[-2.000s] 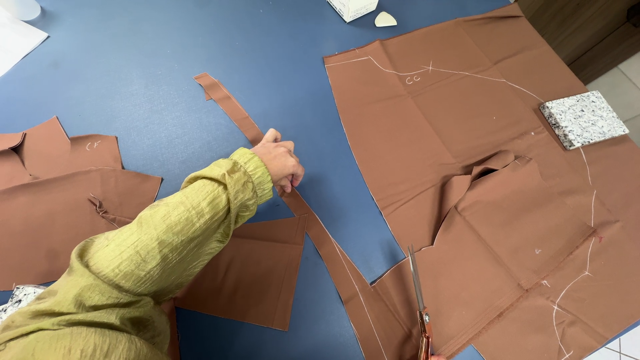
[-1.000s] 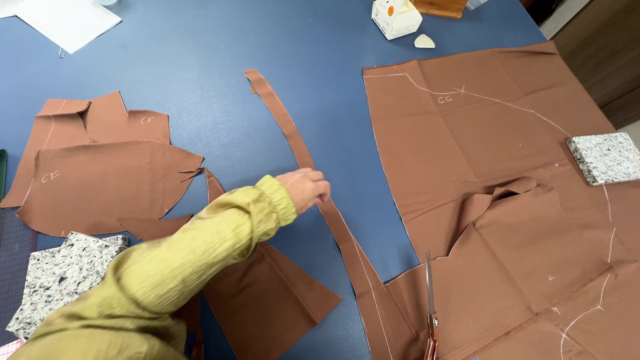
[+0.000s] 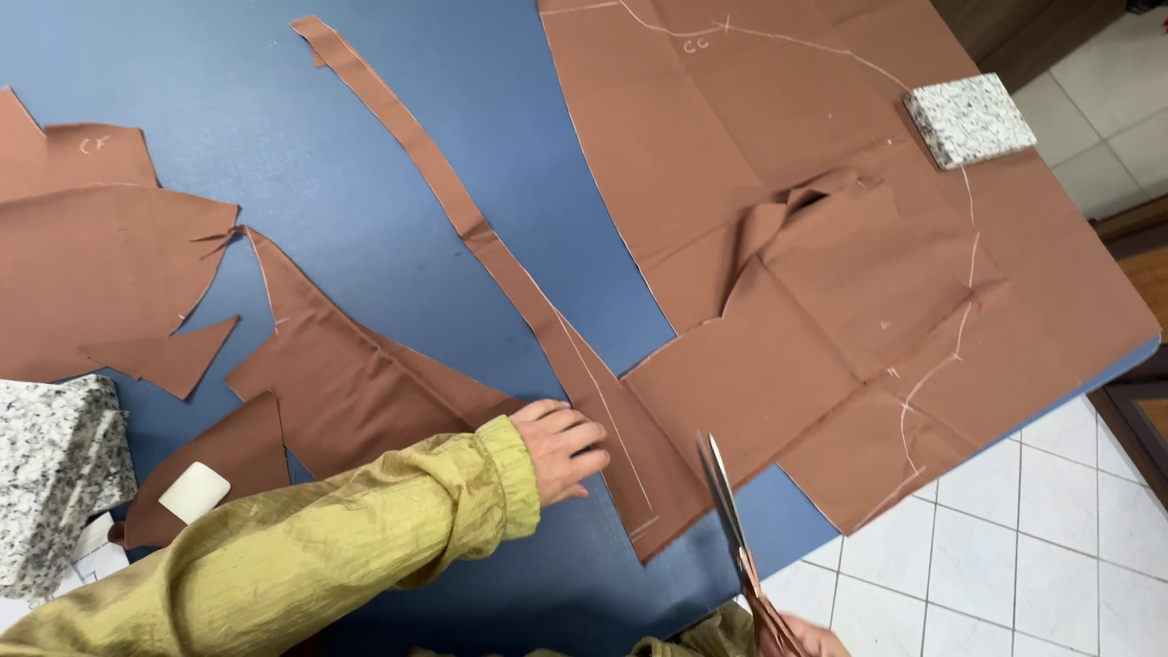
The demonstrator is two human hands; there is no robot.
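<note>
My left hand (image 3: 558,452) rests with bent, slightly spread fingers at the left edge of the brown fabric strip (image 3: 438,178). The strip runs down from the upper left and widens near the hand, where it bears a chalk line. Fabric scissors (image 3: 739,538) with copper-coloured handles are in my right hand (image 3: 803,636) at the bottom edge, blades pointing up and slightly parted. Their tips lie over the lower edge of the large chalk-marked brown fabric (image 3: 730,383). Whether the left fingers press on cloth cannot be told.
A speckled stone block (image 3: 972,123) weighs down the large fabric at the right. More stone blocks (image 3: 55,465) lie at the left beside cut brown pieces (image 3: 109,265) and a white chalk piece (image 3: 194,493). The blue table (image 3: 411,55) ends above a tiled floor (image 3: 1013,511).
My left hand has moved down along the strip toward its wide end. The right hand has come into sight with the scissors. The view has shifted.
</note>
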